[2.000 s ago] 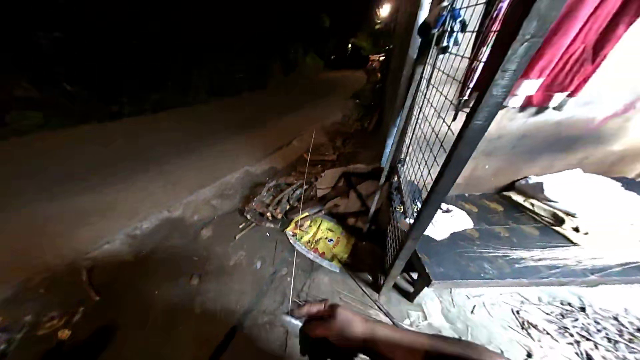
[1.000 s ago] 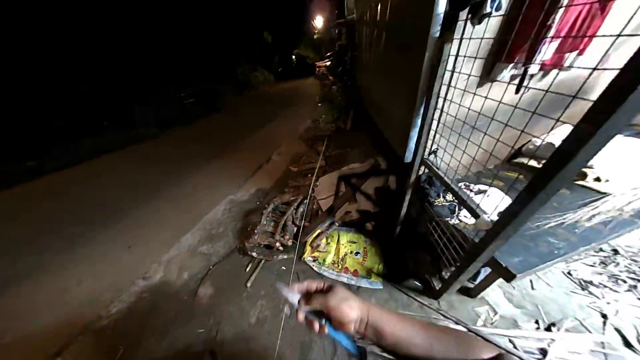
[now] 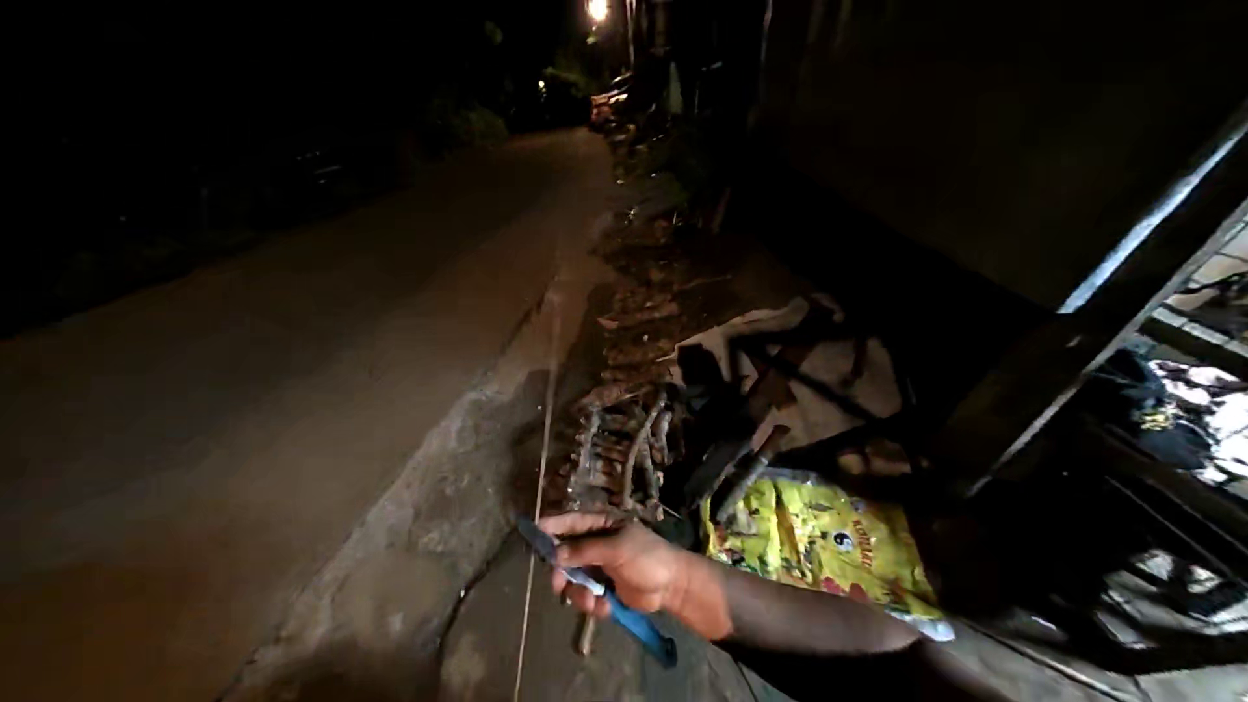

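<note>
My right hand [image 3: 624, 565] reaches in from the lower right, its fingers closed around a knife [image 3: 639, 624] with a blue handle. The short blade points up and to the left, beside a long thin strip [image 3: 543, 468] that runs nearly upright through the view. Whether the fingers also pinch the strip, I cannot tell. Behind my forearm lies a yellow printed plastic bag [image 3: 814, 531] on the ground. My left hand is out of the frame.
A stack of firewood sticks [image 3: 619, 448] lies beyond my hand, with a pale sheet [image 3: 829, 390] to its right. A concrete road edge [image 3: 429, 487] runs along the left. A dark metal frame [image 3: 1102, 341] stands at the right.
The view has swung left toward the road, so the mesh gate has mostly left it. The knife stays in my right hand, and its blue handle shows more fully than two seconds ago.
</note>
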